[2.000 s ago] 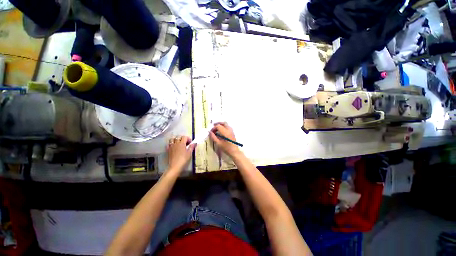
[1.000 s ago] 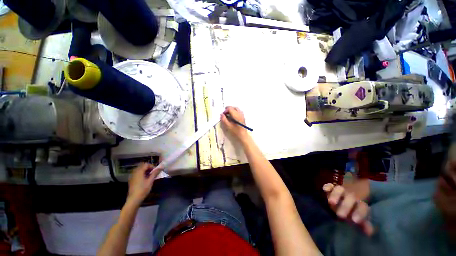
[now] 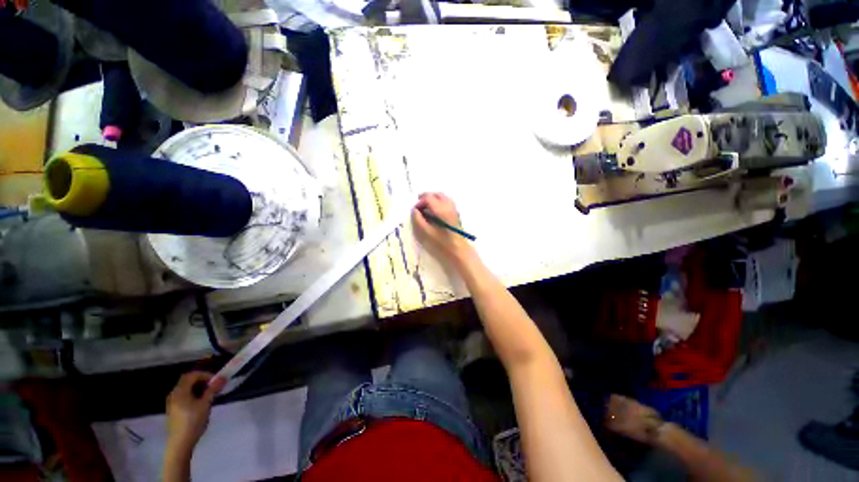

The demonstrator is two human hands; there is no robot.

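Note:
A narrow white strip (image 3: 306,299) runs diagonally, stretched between my two hands, from the worn white table (image 3: 490,160) down past its front edge at the left. My left hand (image 3: 192,403) pinches the strip's lower end, low at the left and off the table. My right hand (image 3: 439,222) rests on the table at the strip's upper end, with a dark marking pen (image 3: 450,226) held in its fingers. The fingertips hide the pen's tip and the strip's end. A short tail of the strip hangs by my left hand.
A navy thread cone (image 3: 160,195) lies on a round white dish (image 3: 283,168) at left. A tape roll (image 3: 556,122) sits beside the cream sewing machine (image 3: 669,143) at right. Other dark cones stand at upper left. Another person's hand (image 3: 633,419) is below the table, near red and blue crates.
My left hand has moved down and left, drawing out a longer length of strip. My right hand moved up and right on the table. Another person's arm has appeared at lower right.

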